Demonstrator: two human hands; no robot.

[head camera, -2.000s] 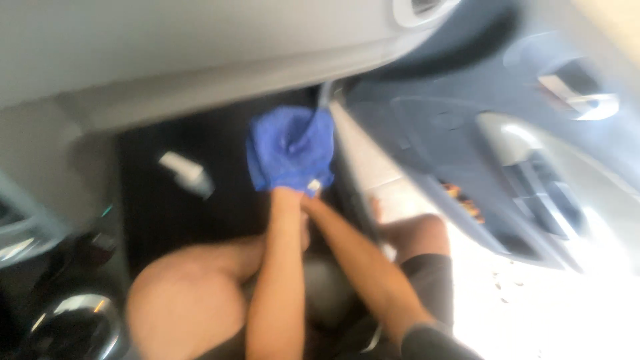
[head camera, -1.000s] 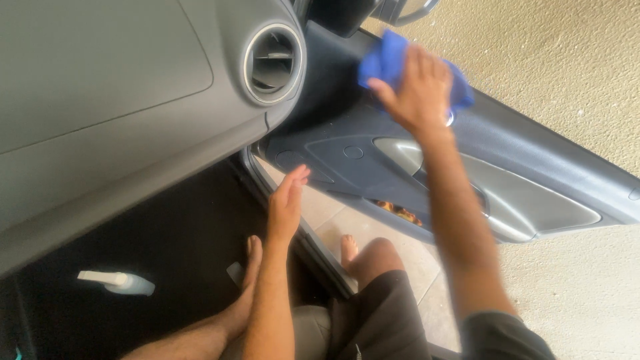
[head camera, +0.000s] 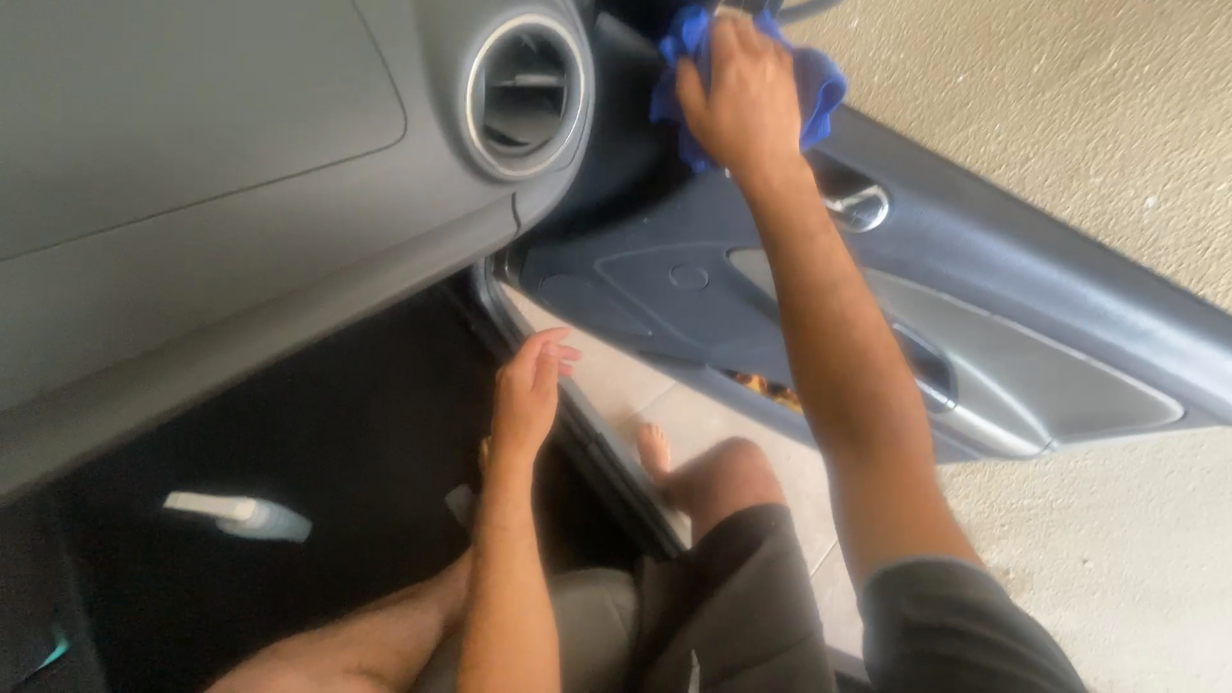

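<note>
My right hand (head camera: 746, 96) holds a crumpled blue cloth (head camera: 820, 89) at the front upper corner of the open car door (head camera: 674, 231), near the top of the view. Its fingertips are partly lost against the cloth and the door's corner. The chrome inner door handle (head camera: 859, 208) lies just beside my right wrist. My left hand (head camera: 531, 385) hangs over the door sill with nothing in it, its fingers loosely bent and a little apart.
The dashboard (head camera: 241, 221) with a round air vent (head camera: 527, 96) fills the upper left. A white spray bottle (head camera: 252, 515) lies on the dark floor mat. A patterned item (head camera: 765, 388) sits in the door pocket. A rough wall (head camera: 1059, 106) stands beyond the door.
Two seconds ago both hands were together at the blue cloth over the footwell. Since then my right hand has carried it to the door and on to its front corner. The view has shifted.
</note>
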